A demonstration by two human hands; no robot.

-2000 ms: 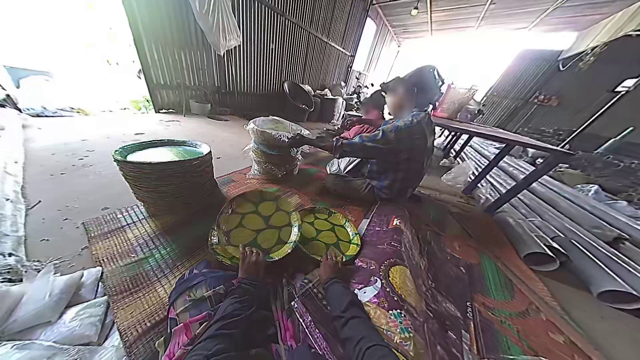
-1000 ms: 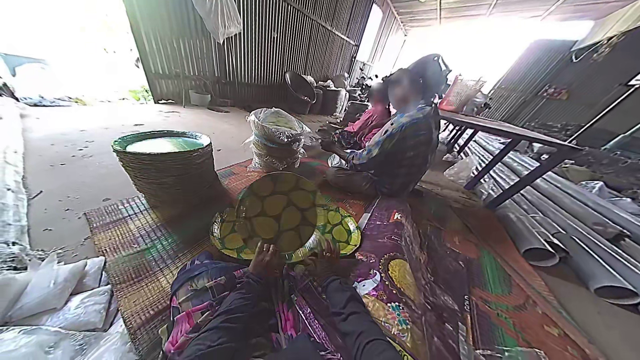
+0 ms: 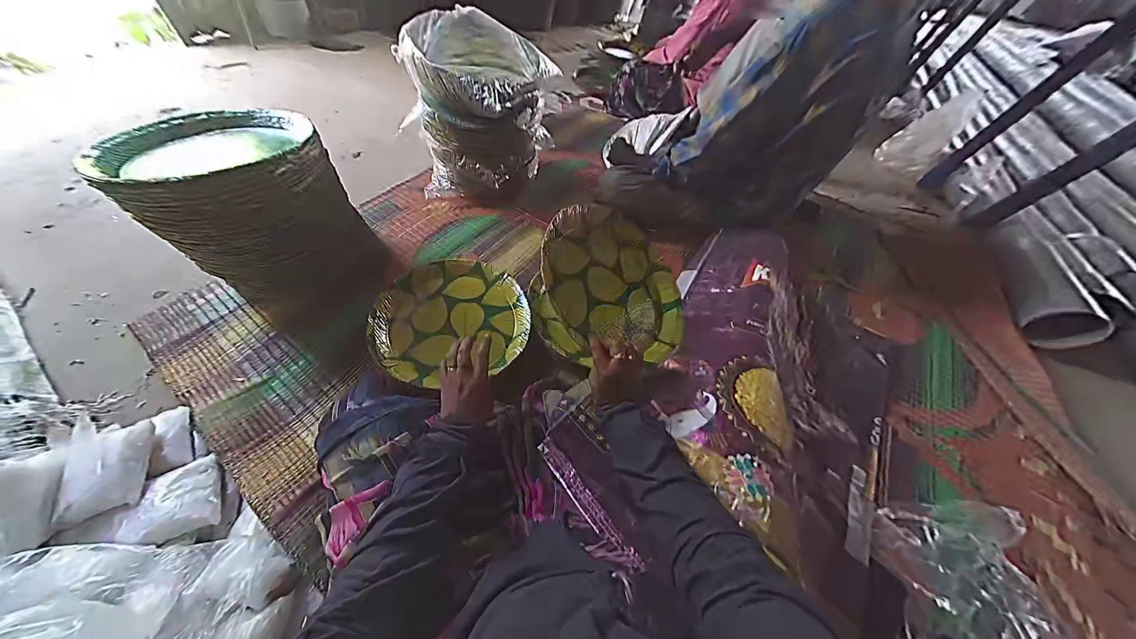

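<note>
My left hand (image 3: 467, 380) lies with its fingers over the near rim of a round leaf-patterned plate (image 3: 468, 318), green and yellow. The thumb is not clearly visible, so its grip cannot be told. To the right, my right hand (image 3: 614, 373) pinches the lower edge of another leaf-patterned plate (image 3: 596, 266), which stands tilted up. Behind and beneath that one lies a further plate (image 3: 667, 306) of the same pattern, partly hidden. A tall stack of round plates (image 3: 240, 213) leans on the mat at the left.
An open clear plastic sack (image 3: 479, 106) stands beyond the plates. A seated person (image 3: 781, 106) in a checked garment is at the upper right, near metal pipes (image 3: 1056, 302). White plastic packets (image 3: 169, 506) lie at the lower left, beside the woven mat (image 3: 240, 382).
My right hand now holds a tilted plate at the right, while my left hand is on a separate plate at the left. One second ago, the raised plate was at my left hand. The view has tilted down.
</note>
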